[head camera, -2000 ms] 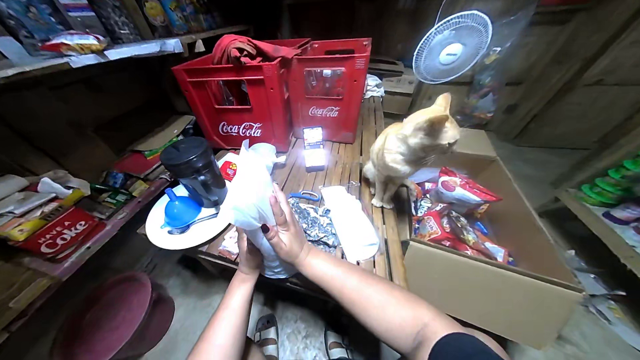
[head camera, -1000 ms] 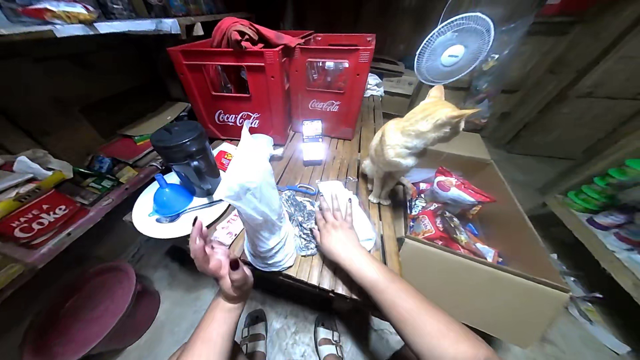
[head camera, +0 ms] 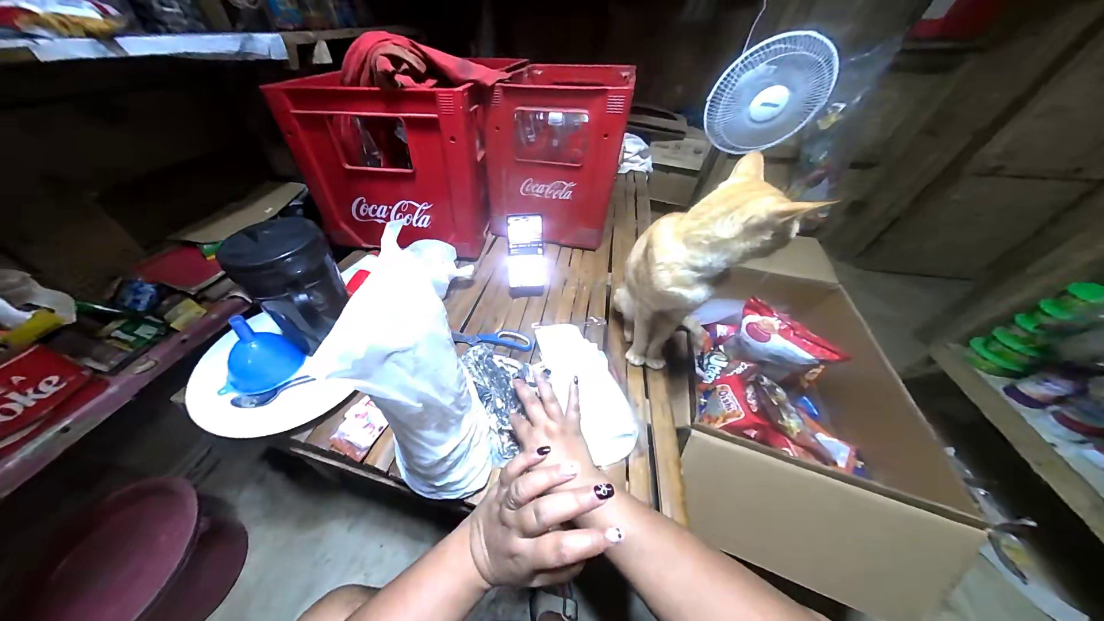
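Note:
My left hand lies across the back of my right hand, its fingers spread over the wrist. Neither hand holds an object. Just left of them a white plastic bag stands upright, its contents hidden. Beyond my right fingertips lie crumpled silvery wrappers, and a flat white plastic bag is to their right. Blue-handled scissors rest behind the wrappers. On a white plate at the left sit a blue funnel, a spoon and a dark lidded pitcher.
Red crates stand at the back of the slatted wooden table, behind a lit phone. An orange cat sits beside a cardboard box of snack packs. A fan is behind; a maroon basin is lower left.
Two seconds ago both hands were on the upright bag. My left hand has since moved right onto my right hand, which was over the flat white bag one second ago. The cat's head has turned.

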